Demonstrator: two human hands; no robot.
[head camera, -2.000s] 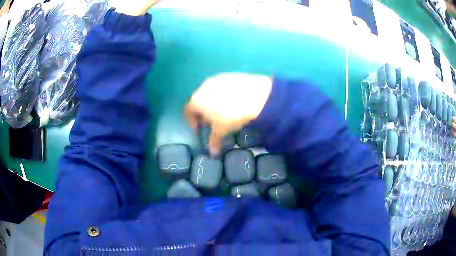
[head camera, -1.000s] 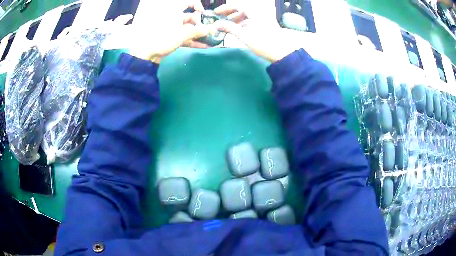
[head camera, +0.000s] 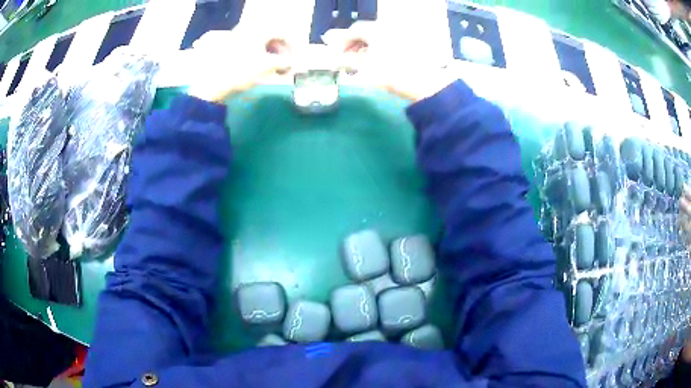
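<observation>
An open charging case (head camera: 316, 92) shows its pale, shiny inside at the top centre, at the far edge of the green mat. My left hand (head camera: 267, 67) is at its left and my right hand (head camera: 367, 62) at its right, both washed out by glare. Their curled fingertips are beyond the case and apart from each other. I cannot tell whether they pinch anything small. Several closed grey-blue cases (head camera: 354, 308) lie near my jacket, some partly hidden by it.
White boxes with dark inserts (head camera: 476, 34) stand in a row along the far side. Crinkled clear bags (head camera: 106, 163) lie at left over a flat black object (head camera: 54, 280). A clear blister tray (head camera: 644, 250) holding cases lies at right, with part of another person's hand at its edge.
The case was between my fingers a second ago. Now it is open and nearer, with my fingertips beyond it and farther apart. The view has shifted slightly.
</observation>
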